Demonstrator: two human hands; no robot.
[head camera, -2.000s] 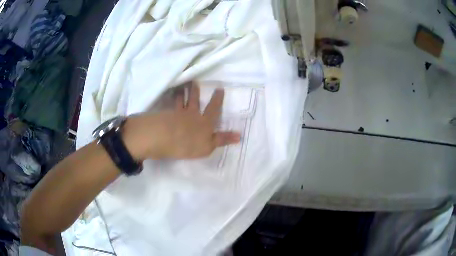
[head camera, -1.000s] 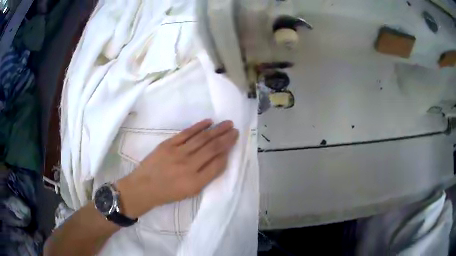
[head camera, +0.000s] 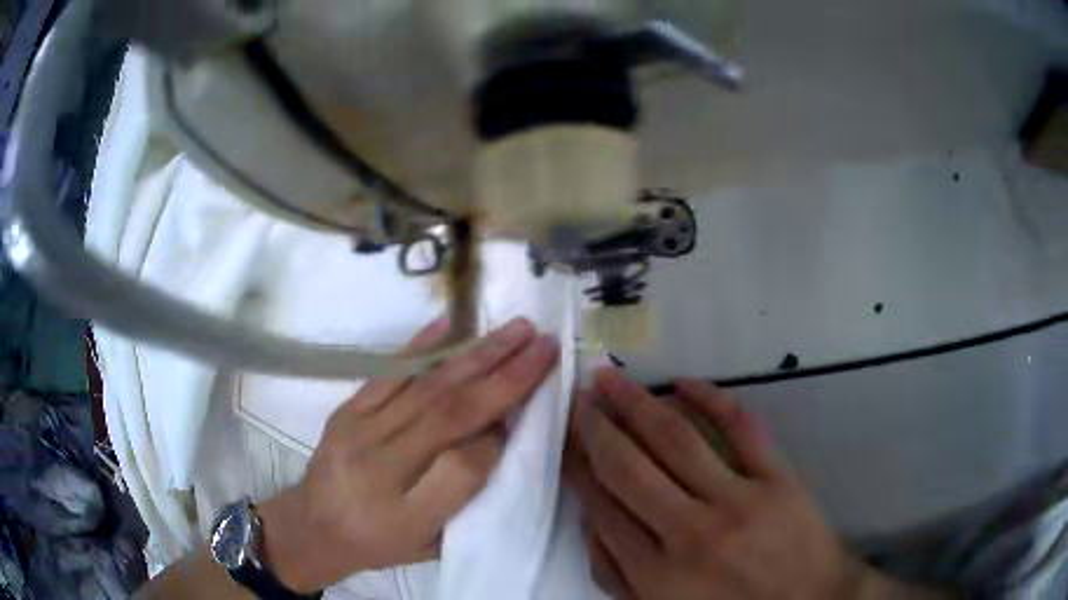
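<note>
The white garment panel (head camera: 310, 281) lies under the sewing machine head. A long plain white strip (head camera: 521, 504) runs along its right edge towards the needle area. Part of a pocket outline in dark double stitching shows left of my left hand. My left hand (head camera: 410, 451), with a watch at the wrist, lies on the panel, fingertips at the strip's left side; its grip is unclear. My right hand (head camera: 703, 504) is at the strip's right edge, fingers bent over the cloth; its thumb is hidden. The needle and presser foot (head camera: 463, 281) are blurred and partly hidden.
A pale curved bar (head camera: 176, 322) crosses close in front at left. A cream knob with black spring (head camera: 556, 176) hangs blurred at top centre. The cream machine bed (head camera: 867, 270) has a dark seam. A dark block is at the right edge. Cloth heaps (head camera: 59, 504) lie at far left.
My view has moved much closer to the machine head. My right hand has come into view at the strip's right edge. My left hand stays on the panel, below the needle area.
</note>
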